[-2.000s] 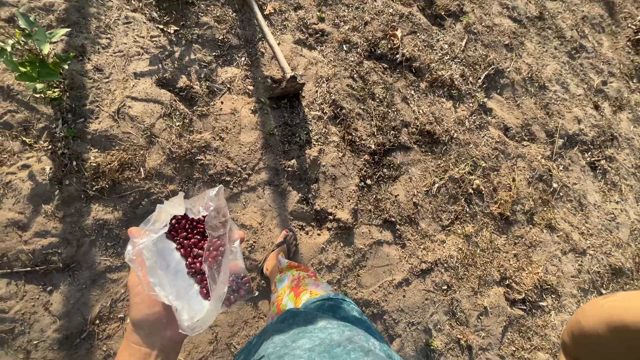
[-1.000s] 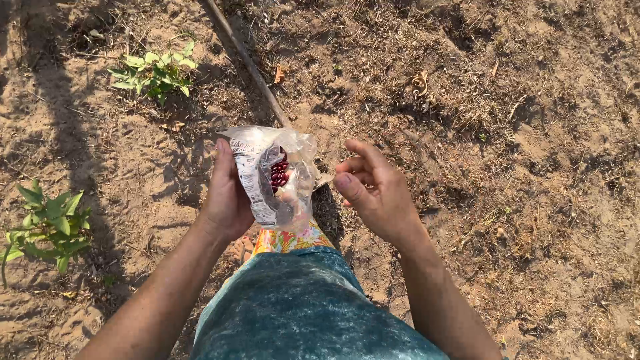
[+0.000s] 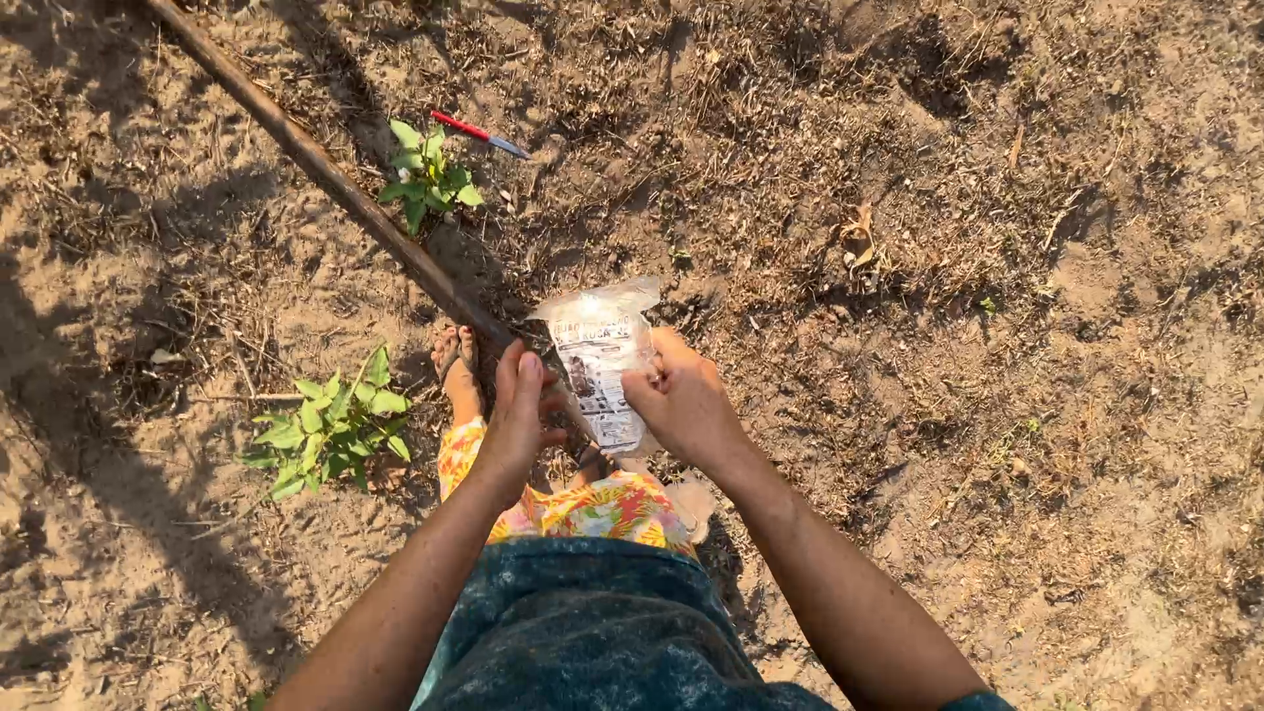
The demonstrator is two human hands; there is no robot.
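Observation:
A clear plastic bag with printing on it (image 3: 597,365) hangs in front of my body, pinched at its right edge by my right hand (image 3: 683,397). Its printed side faces me, and dark seeds show only faintly through it. My left hand (image 3: 518,415) is just left of the bag, fingers curved and apart, over a long wooden handle (image 3: 341,188). That handle slants from the upper left down toward my legs; whether my left hand touches it I cannot tell.
One leafy green plant (image 3: 331,425) grows left of my foot (image 3: 459,370), another (image 3: 430,178) farther ahead. Beside the farther plant lies a knife with a red handle (image 3: 461,125). Dry soil with plant litter (image 3: 938,346) surrounds me.
The bag has passed from my left hand to my right, and its printed side now faces me. Two seconds ago its red beans showed plainly. The view has shifted over the ground.

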